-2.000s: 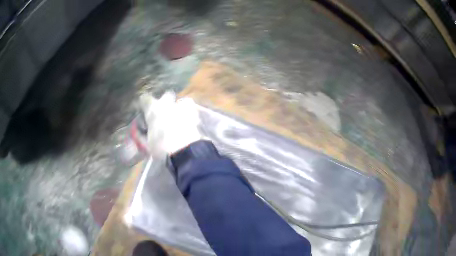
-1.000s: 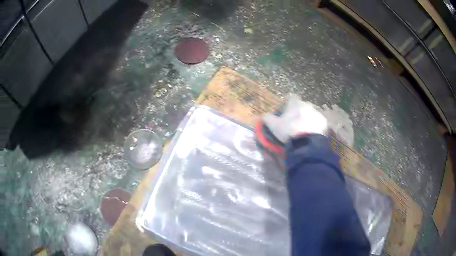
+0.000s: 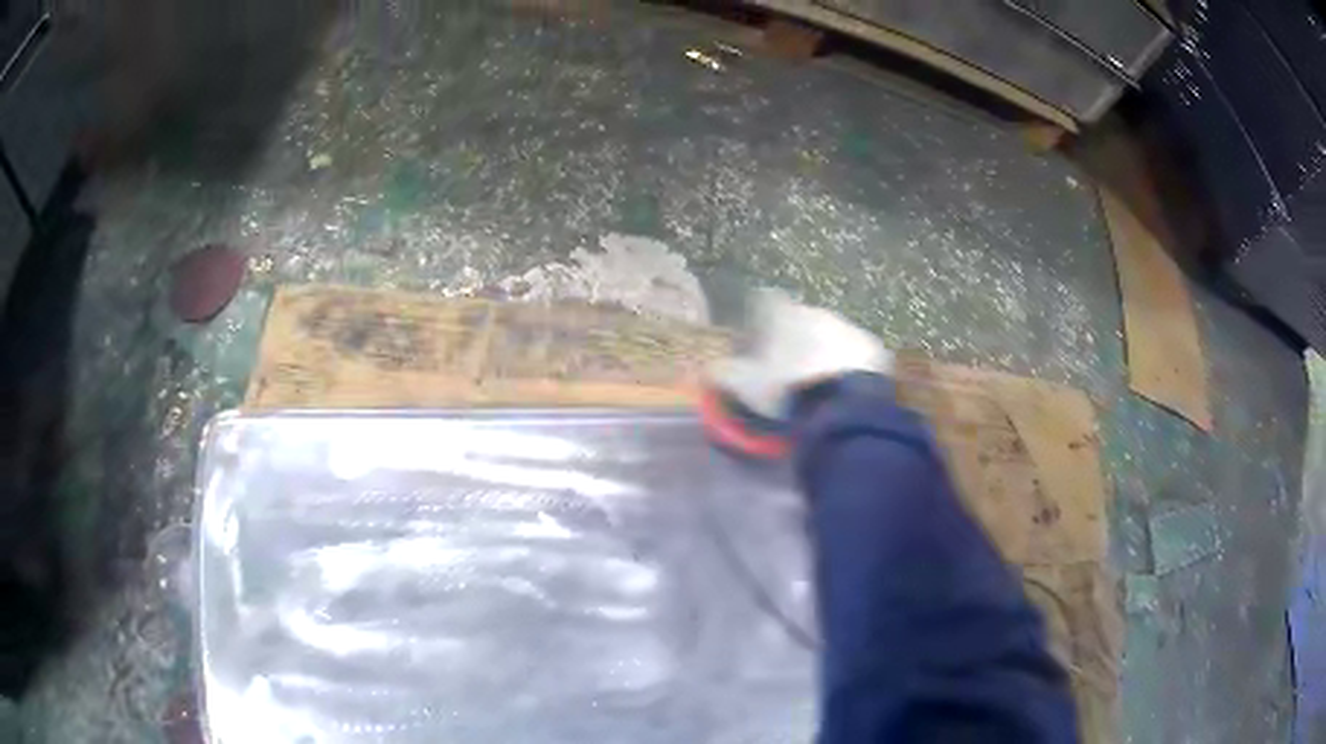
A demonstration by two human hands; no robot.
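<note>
A broad silver sheet-metal box (image 3: 480, 581) lies flat in front of me, its face shiny with swirl marks. My right hand (image 3: 807, 349), in a white glove and blurred, is on the sander (image 3: 739, 425), whose red-orange rim shows at the box's far edge. The hand and a dark blue sleeve cover part of the sander and the right part of the box. A thin dark hose (image 3: 764, 589) runs over the metal beside the sleeve. My left hand is not in view.
The box lies on a tan cardboard sheet (image 3: 393, 349). A red-brown disc (image 3: 208, 282) is on the floor at left. A cardboard strip (image 3: 1160, 313) lies at right, with a grey-green piece (image 3: 1182, 535) below it. Dark panels on wooden supports (image 3: 1003, 85) stand at the back.
The view has turned, so the box now lies level across the picture. Since the oldest frame, my right hand and the sander have moved from the box's left end rightward along its far edge.
</note>
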